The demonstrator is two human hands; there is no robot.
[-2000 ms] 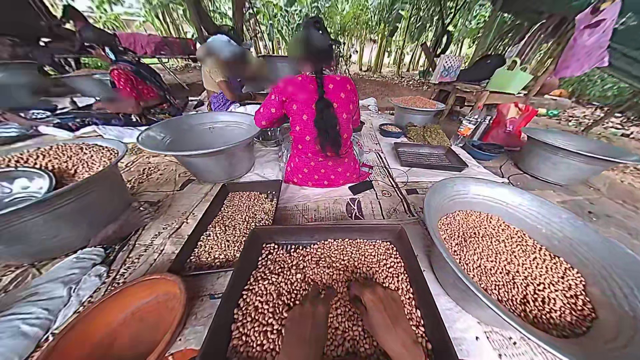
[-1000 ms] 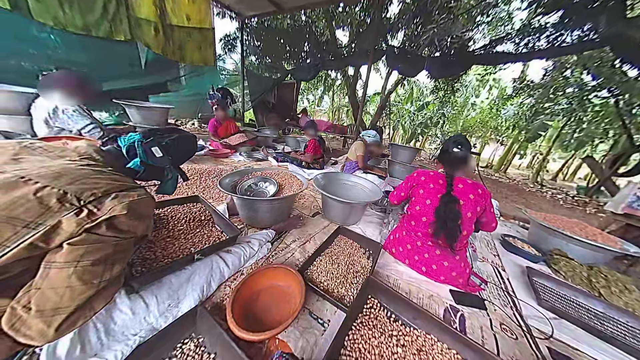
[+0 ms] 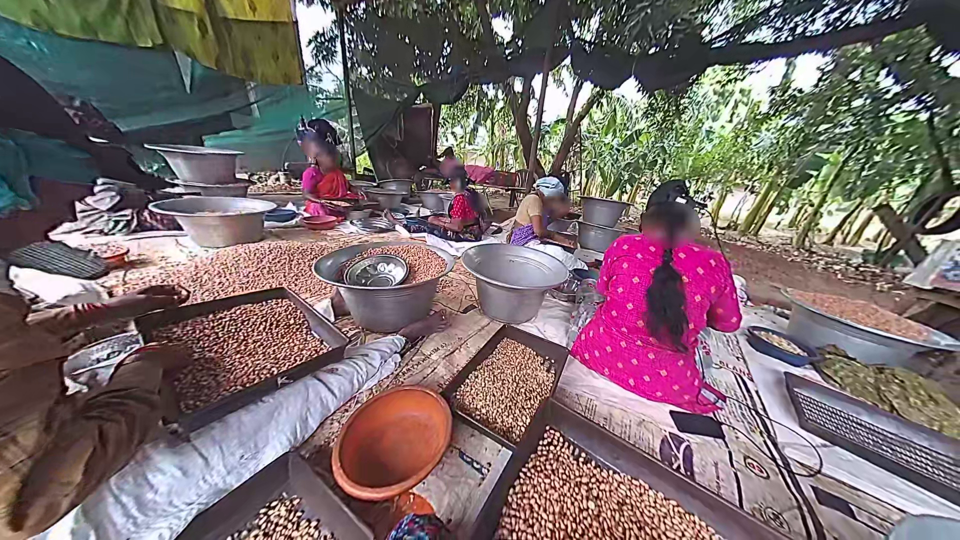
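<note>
Neither of my hands shows in the head view now. Nearest, at the bottom, lies a dark metal tray [image 3: 660, 480] filled with light brown nuts or seeds [image 3: 600, 495]. A smaller tray [image 3: 551, 352] of the same pieces lies just beyond it. To their left an orange bowl [image 3: 394, 442] is tilted, with nothing in it. Another dark tray [image 3: 255, 491] with some pieces is at the lower left edge. Whether my hands touch anything is hidden.
A co-worker in pink [image 3: 656, 315] sits ahead; another person's hand [image 3: 161, 294] is by a full tray [image 3: 319, 322] at left. Metal basins [image 3: 514, 281] and a heap of nuts [image 3: 255, 266] lie beyond a white cloth roll [image 3: 247, 435]. A perforated tray [image 3: 877, 431] and cable [image 3: 814, 450] are right.
Two seconds ago both my hands were in the nuts of the near tray; they are out of view now. The view has swung far to the left. The person at left has straightened up from leaning forward.
</note>
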